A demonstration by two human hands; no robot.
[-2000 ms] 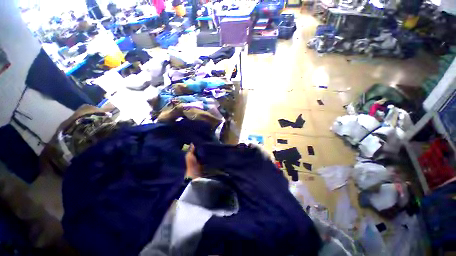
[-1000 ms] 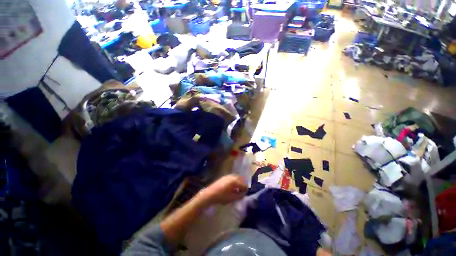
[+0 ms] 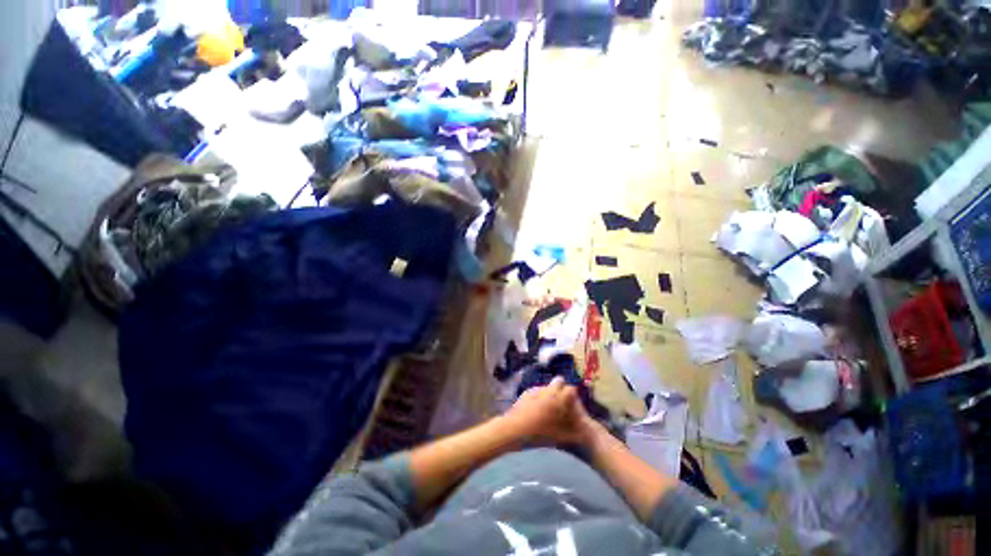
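Note:
My left hand and my right hand meet in front of my grey top at the lower middle. Their fingers are curled together, and whether they hold anything small is hidden. Dark cloth shows just beyond my fingers, low down; contact with it cannot be told. The broad navy garment pile lies left of my hands, apart from them, with a small tan label near its upper right.
Camouflage cloth and a mixed garment heap lie behind the pile. Black scraps and white pieces lie on the tiled floor. White bundles and a rack with a red bin stand at right.
The navy garment with a grey part, held over the pile and later low at my front, is no longer seen in my hands. My hands have come together. The view has shifted.

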